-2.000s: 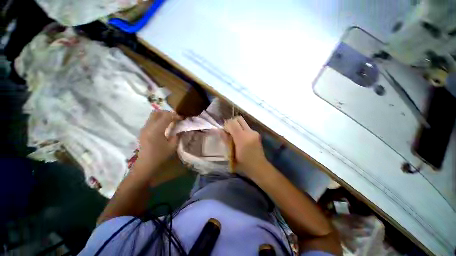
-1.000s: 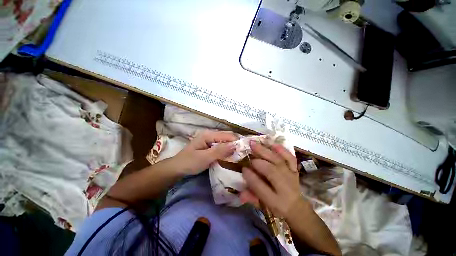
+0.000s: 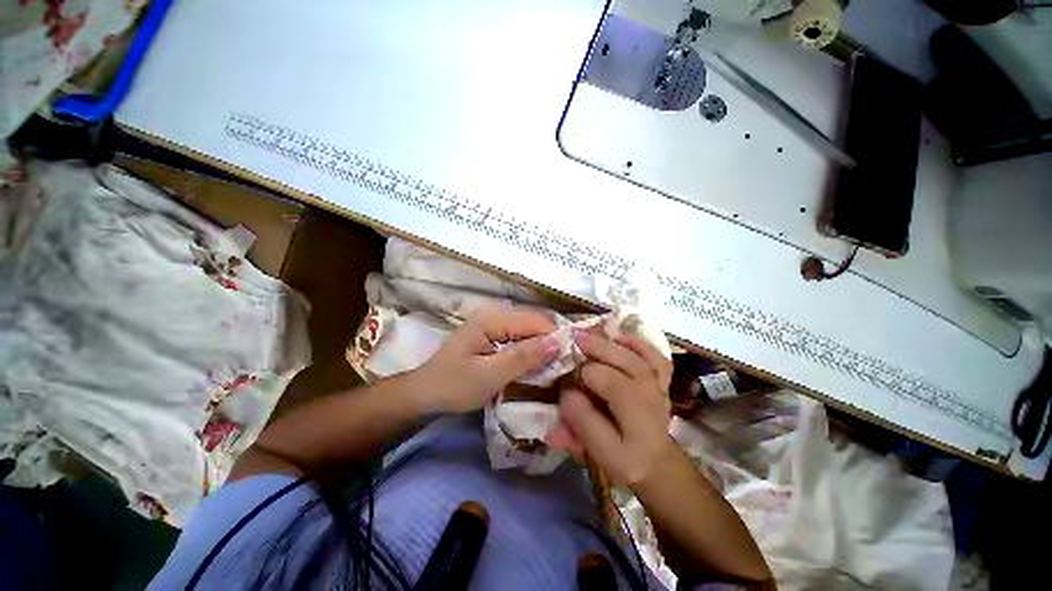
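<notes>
A cream-white garment piece with red flowers (image 3: 525, 424) is bunched between my two hands at the table's front edge. My left hand (image 3: 490, 356) pinches the cloth between thumb and fingers. My right hand (image 3: 621, 398) grips the cloth close beside it, fingertips nearly touching the left ones. A thin brown-orange strip shows below my right palm; whether it is the wooden handle of a tool I cannot tell. Part of the cloth lies over the table edge above my right fingers.
Sewing machine bed with needle plate (image 3: 646, 64), tweezers (image 3: 784, 110) and phone (image 3: 877, 156) at upper right. Scissors (image 3: 1032, 410) at far right. Floral garments hang at left (image 3: 127, 335) and right (image 3: 808, 496). Blue tray edge (image 3: 133, 64) at upper left. Printed ruler (image 3: 461, 208) along the table.
Since two seconds ago the view has turned toward the machine and my hands have moved closer together on the cloth. Over the last second the hands have barely moved.
</notes>
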